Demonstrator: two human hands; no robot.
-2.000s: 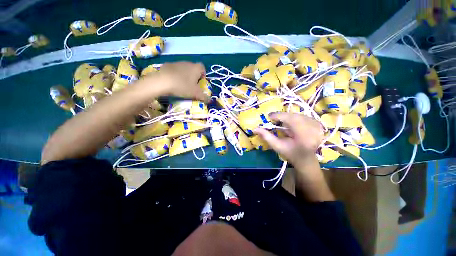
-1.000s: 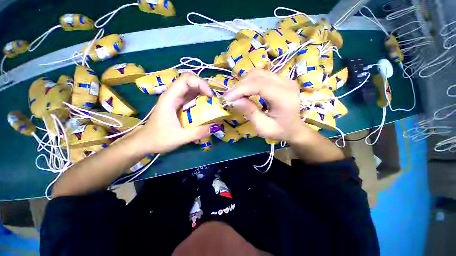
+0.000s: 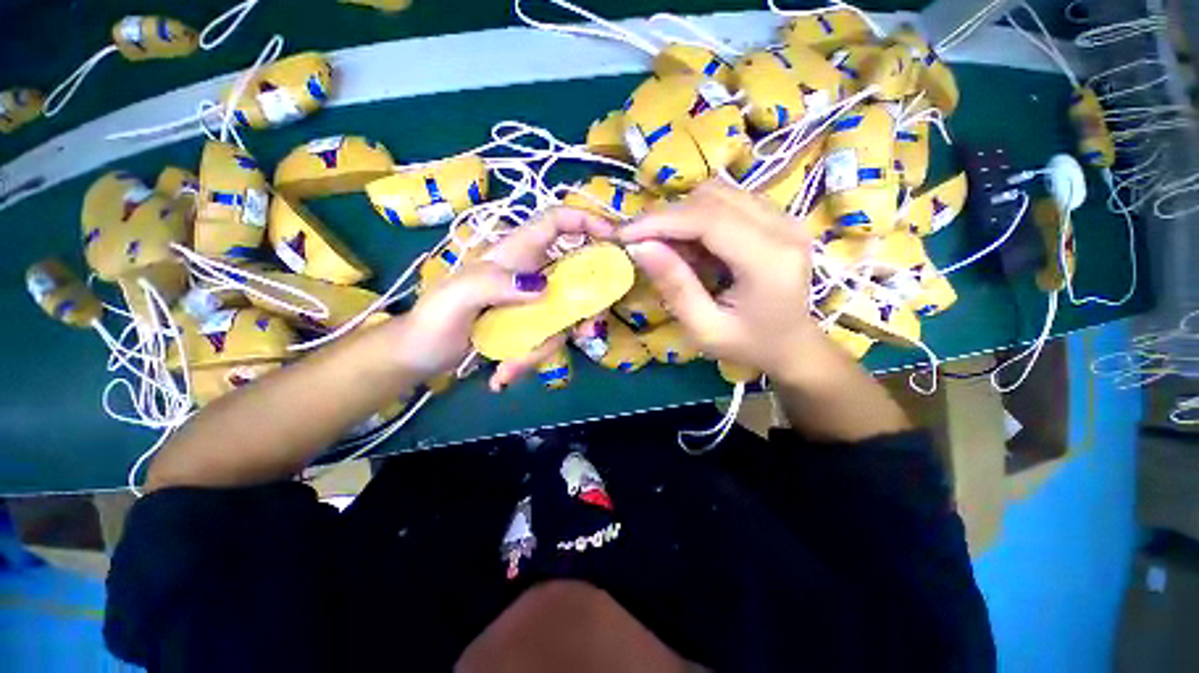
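A yellow unit [image 3: 555,305] is held in front of me with its plain oval face turned up; no blue tape shows on that face. My left hand [image 3: 463,300] is closed around its left side, with a purple thumbnail on its top edge. My right hand [image 3: 736,270] has thumb and forefinger pinched at the unit's upper right end. What those fingertips hold is too small to tell. Heaps of yellow units with white cords and blue tape lie on the green bench [image 3: 447,408], one heap at the left [image 3: 237,345] and one at the right [image 3: 861,171].
A pale rail [image 3: 434,63] crosses behind the heaps, with more yellow units beyond it at upper left. A dark socket block [image 3: 995,210] and a white round plug [image 3: 1065,182] lie at the right. White cords hang at far right. Cardboard stands below the bench.
My hands first came together around one unit. Since then the unit has turned from its taped, labelled side to its plain face. The camera view has also shifted.
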